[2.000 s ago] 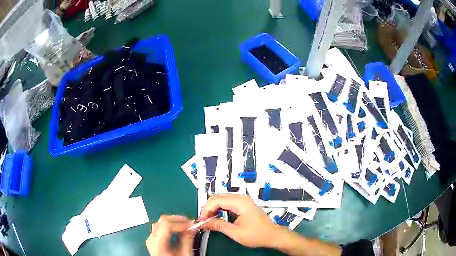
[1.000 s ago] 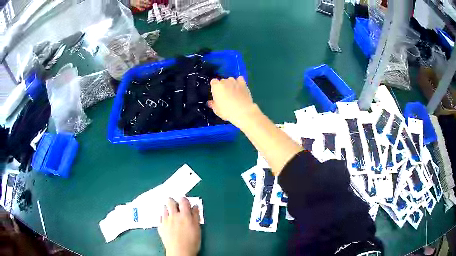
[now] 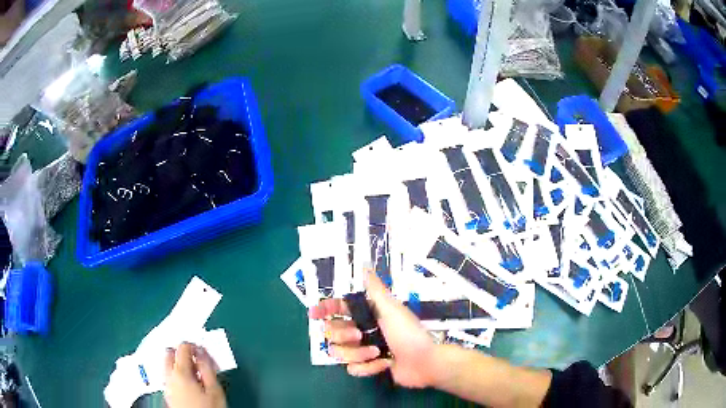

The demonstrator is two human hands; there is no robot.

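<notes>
A black strap lies across the fingers of my right hand, held by the palm side in front of the pile of carded straps. My left hand is on the fanned stack of white cards at the lower left. Its fingertips touch the cards; whether they pinch one cannot be told. A blue mark shows on a card beside the left fingers. The large blue tub heaped with black straps stands at the left.
A small blue bin with dark pieces stands near a grey metal post. Another blue bin is at the left edge, and one is behind the pile. Plastic bags lie back left. A brown box is back right.
My right hand has left the blue tub and come back in front of the carded pile with a black strap. My left hand is still at the white cards. The camera view has shifted.
</notes>
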